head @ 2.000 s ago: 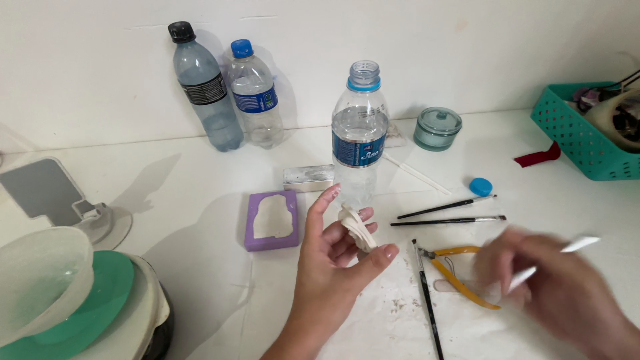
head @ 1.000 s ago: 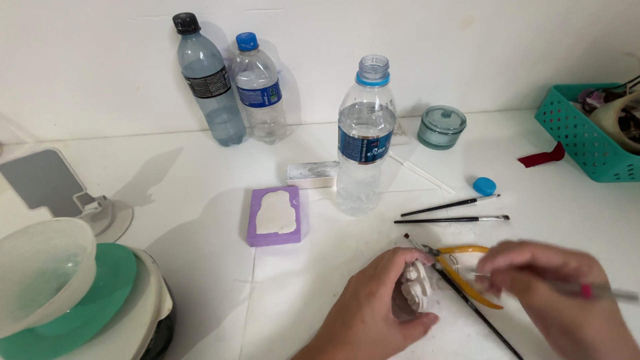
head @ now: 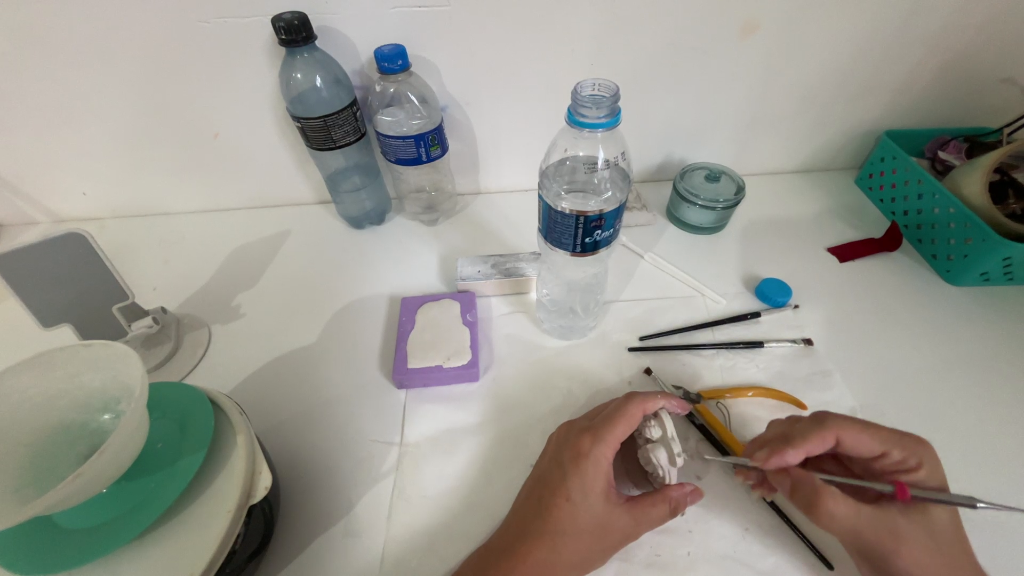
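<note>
A small white plaster casting sits in my left hand, gripped between fingers and thumb. My right hand holds a thin metal carving tool with a pink ring, its pointed tip just right of the casting and apart from it. Beneath and between the hands lie yellow-handled pliers and a black-handled paintbrush. Two more paintbrushes lie above them. Left of the hands is a purple silicone mold filled with white material.
An uncapped water bottle stands behind the hands, its blue cap lying to the right. Two capped bottles lean by the wall. A glass jar, a green basket, a phone stand and stacked bowls surround the work area.
My left hand has moved lower and to the right with the casting. In my right hand, the white-looking tool of the earliest frame is no longer seen; a metal one with a pink ring shows.
</note>
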